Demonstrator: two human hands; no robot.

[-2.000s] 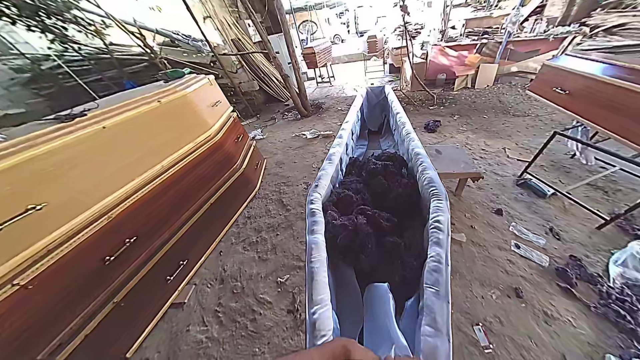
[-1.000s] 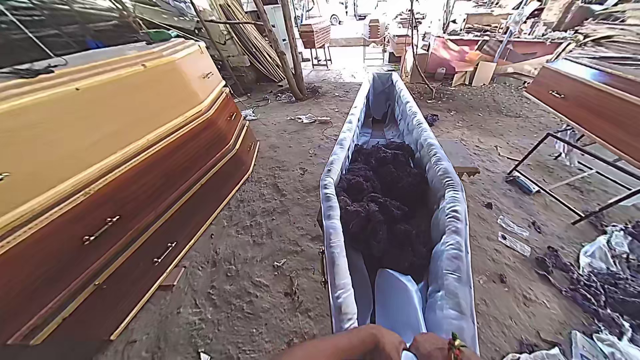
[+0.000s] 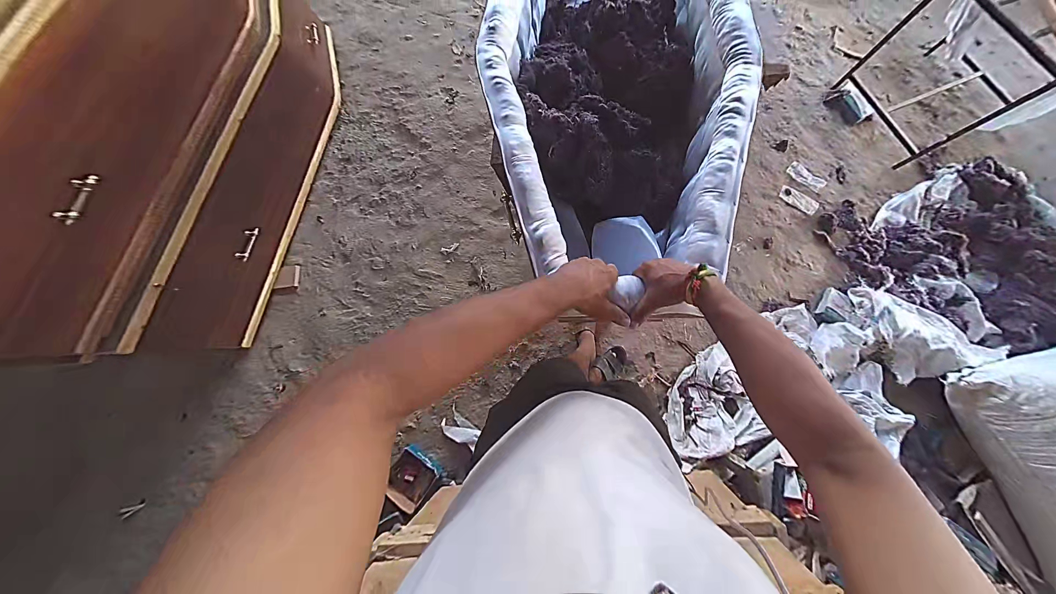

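An open coffin with a padded pale-blue fabric lining (image 3: 520, 157) stands in front of me, its near end close to my body. Dark fibrous stuffing (image 3: 610, 115) fills its middle, and a smooth pale-blue fabric piece (image 3: 624, 242) lies at the near end inside. My left hand (image 3: 590, 289) and my right hand (image 3: 662, 289) meet at the near end's rim, thumbs close together. Both are closed on the pale-blue lining fabric (image 3: 628, 290) there, a little of it showing between them. A colourful band circles my right wrist. The undersides of my fingers are hidden.
Wooden coffins with metal handles (image 3: 247, 245) stand at the left. At the right are a black metal stand (image 3: 949, 136), a heap of dark fibre (image 3: 932, 247), white plastic sacks (image 3: 907, 330) and a full sack (image 3: 1011, 421). Wooden boards (image 3: 734, 507) and litter lie behind me on the dirt ground.
The view has tilted down strongly. One second ago both hands were at the coffin's near end, as they are now; two seconds ago only one hand showed there.
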